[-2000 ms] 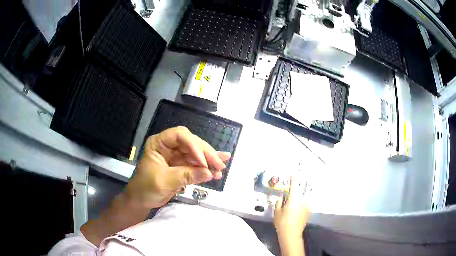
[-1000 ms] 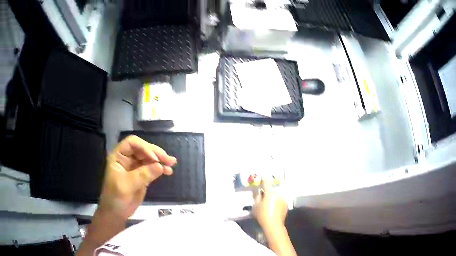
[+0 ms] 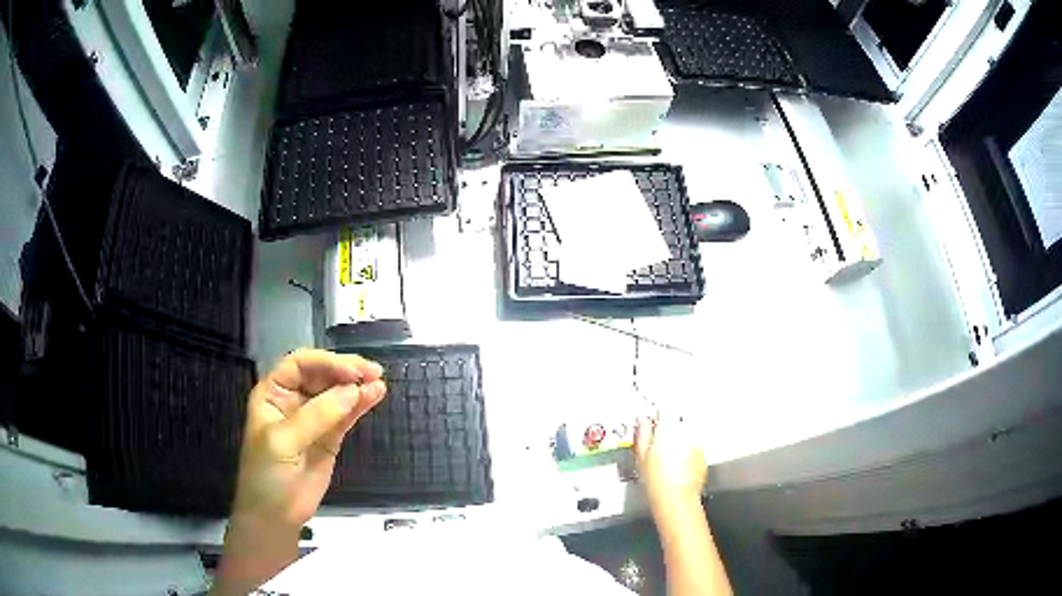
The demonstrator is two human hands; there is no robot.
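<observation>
My left hand point(image 3: 291, 437) is raised above a black component tray point(image 3: 433, 431) at the front left. Its thumb and forefinger are pinched on a tiny dark part point(image 3: 362, 382) that barely shows between the tips. The hand covers the tray's left part. My right hand point(image 3: 670, 466) is at the right end of the button box point(image 3: 592, 437) on the machine's front edge, left of which a red button shows. Its fingers are extended and washed out by glare, with nothing visible in them; finger contact with a button cannot be told.
A black tray point(image 3: 536, 274) bears a white sheet point(image 3: 606, 227), with a dark mouse-like object point(image 3: 722, 220) to its right. More black trays stand at left point(image 3: 175, 408) and rear left point(image 3: 359, 163). A module with a yellow label point(image 3: 363, 285) stands behind the front tray. White machine housing point(image 3: 594, 93) is behind.
The view has turned and shifted, so the machine bed sits differently in the picture. My left hand keeps its pinch above the front tray. My right hand has shifted slightly rightward along the button box.
</observation>
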